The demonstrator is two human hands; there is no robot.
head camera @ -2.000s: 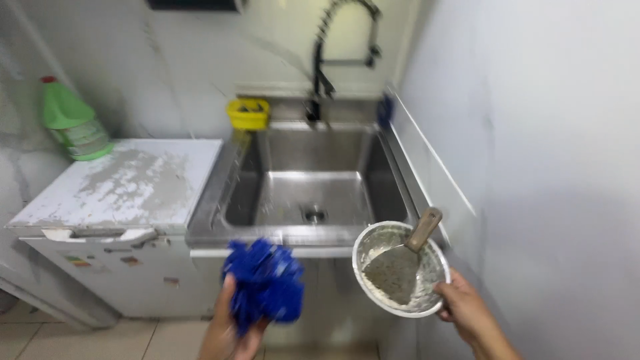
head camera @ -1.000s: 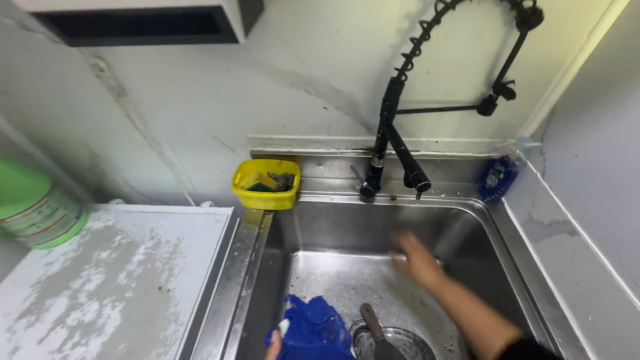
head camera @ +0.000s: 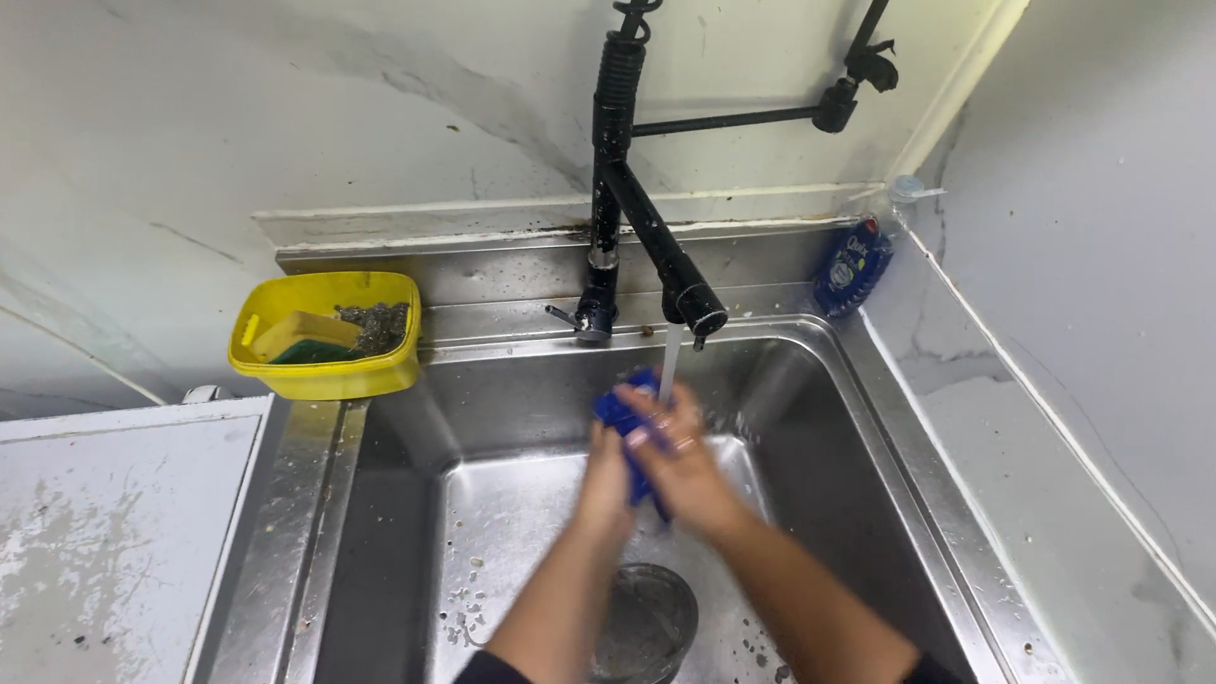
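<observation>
Water runs from the black spring faucet onto both hands, which are blurred over the stainless steel sink. My left hand grips a bunched blue cloth from the left side. Against its right side, my right hand presses with the fingers spread over it; parts of the cloth are hidden by the fingers. Below the wrists a round bowl rests on the sink floor, partly covered by my left forearm.
A yellow plastic tub with a sponge and steel wool stands at the sink's back left corner. A blue dish soap bottle leans at the back right. The worn white freezer lid lies left of the sink.
The bowl, held over the front edge two seconds ago, is in the sink. Water now flows from the faucet. Both hands have come together on the blue cloth beneath it. The view has moved closer.
</observation>
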